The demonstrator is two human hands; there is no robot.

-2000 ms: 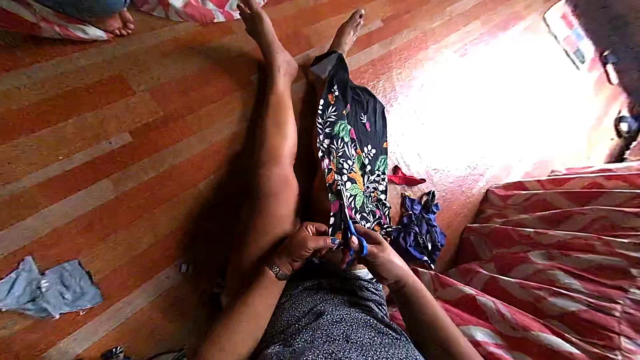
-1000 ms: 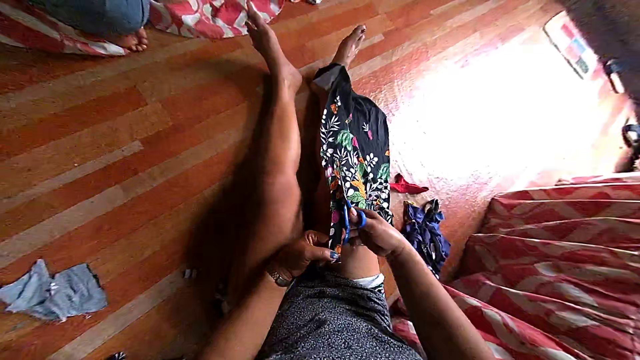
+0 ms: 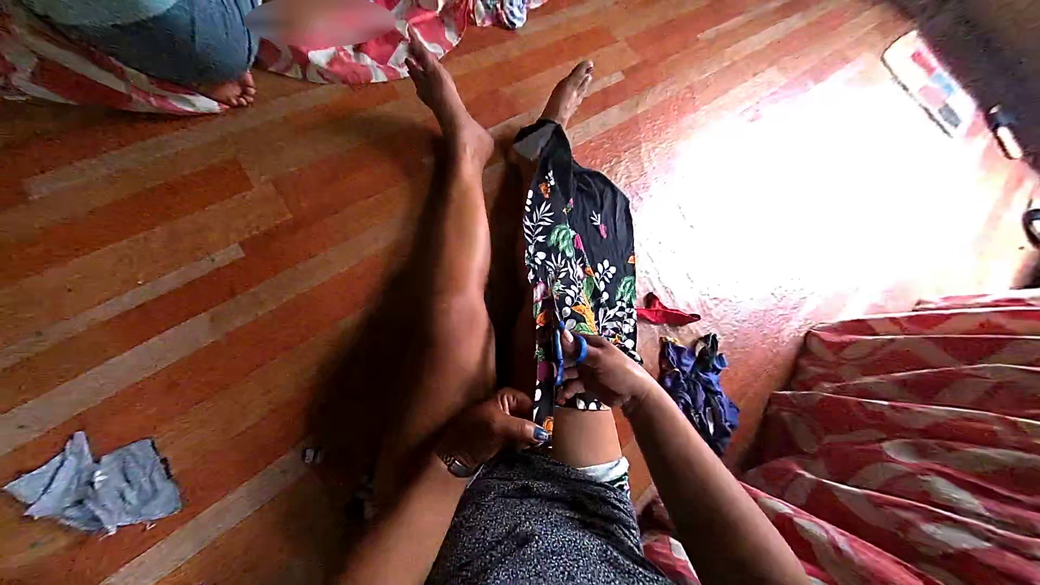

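Note:
A black floral-print cloth [image 3: 597, 236] lies stretched along my right leg, from the thigh to the ankle. My left hand [image 3: 496, 426] pinches its near edge between thumb and fingers, above my lap. My right hand [image 3: 605, 370] has its fingers in the handles of blue-handled scissors [image 3: 582, 349], which lie against a narrow strip along the cloth's left side. The blades are mostly hidden by the cloth and hand, so whether they are apart does not show.
A crumpled dark blue cloth [image 3: 700, 390] and a red scrap [image 3: 668, 311] lie right of my leg. Grey-blue fabric pieces [image 3: 122, 483] are on the wooden-patterned floor at left. Red-and-white patterned fabric [image 3: 910, 422] fills the lower right. Another person's foot [image 3: 236, 89] is at upper left.
My right hand with the scissors has moved up along the cloth, away from my lap. The two hands are farther apart than in the earliest frame.

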